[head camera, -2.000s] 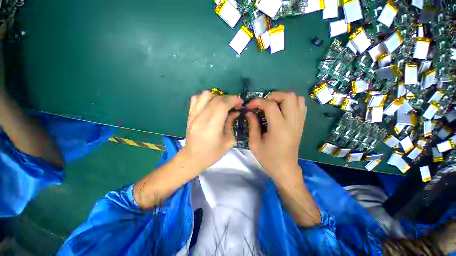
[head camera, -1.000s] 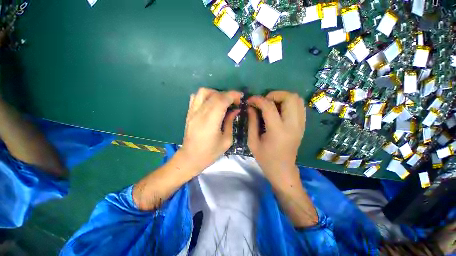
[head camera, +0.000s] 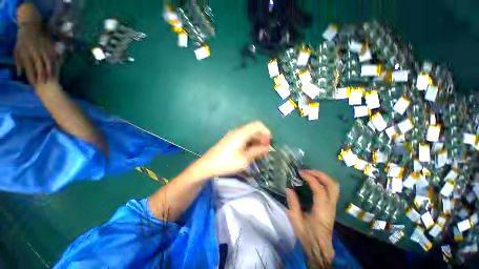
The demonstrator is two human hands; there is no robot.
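Note:
A green-silver circuit board panel (head camera: 276, 169) lies tilted and blurred between my two hands at the bench's near edge. My left hand (head camera: 242, 148) is at its upper left, with thumb and fingertips close together over the panel's corner; whether they pinch something is hidden by blur. My right hand (head camera: 312, 202) is at the panel's lower right, fingers curved and thumb apart around its side, with a dark area between them. Whether that hand grips the panel cannot be told.
A large pile of board panels with white, yellow-banded cells (head camera: 391, 123) covers the right. A pile of black parts (head camera: 273, 26) lies at the far side. Two panel groups (head camera: 191, 26) (head camera: 116, 42) lie far left. Another person's hand (head camera: 35, 55) and blue sleeve are at left.
The view has shifted, showing more of the bench's far side. My hands have moved apart, the right one lower and to the right. The panel between them is now more exposed and turned.

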